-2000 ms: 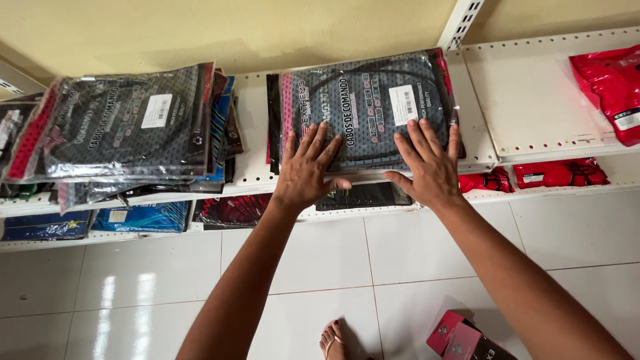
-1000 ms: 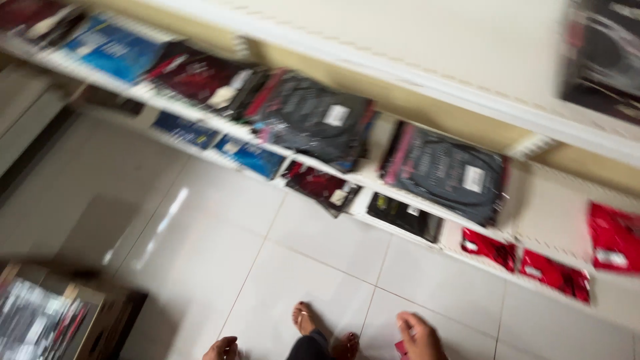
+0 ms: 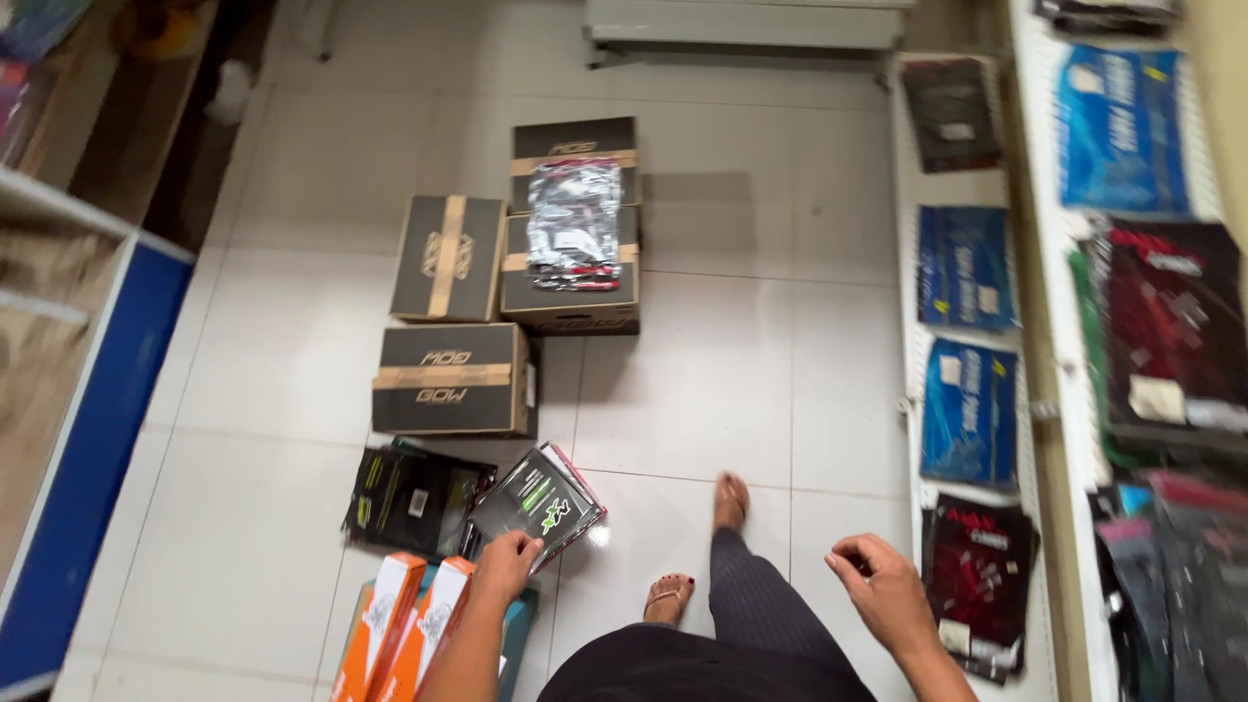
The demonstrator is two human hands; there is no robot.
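Observation:
My left hand (image 3: 509,565) hangs above the near edge of a pile of black plastic packets (image 3: 541,502); whether it touches them I cannot tell, and its fingers are loosely bent with nothing seen in them. Another stack of black packets (image 3: 414,499) lies on the floor just left of that pile. My right hand (image 3: 877,580), fingers curled and holding nothing visible, is in the air beside the low shelf with dark red packets (image 3: 978,575). Silvery plastic packets (image 3: 573,219) lie on top of brown cardboard boxes farther ahead.
Taped cardboard boxes (image 3: 448,378) stand on the tiled floor. Orange and white long boxes (image 3: 395,624) lie at lower left. White shelves with blue packets (image 3: 968,409) line the right side. A blue-edged shelf unit (image 3: 97,439) is at left, a white stand (image 3: 746,24) ahead.
My hands were spread on packets on the shelf two seconds ago; they have let go and now hang lower, apart. The view has turned strongly toward the floor and boxes.

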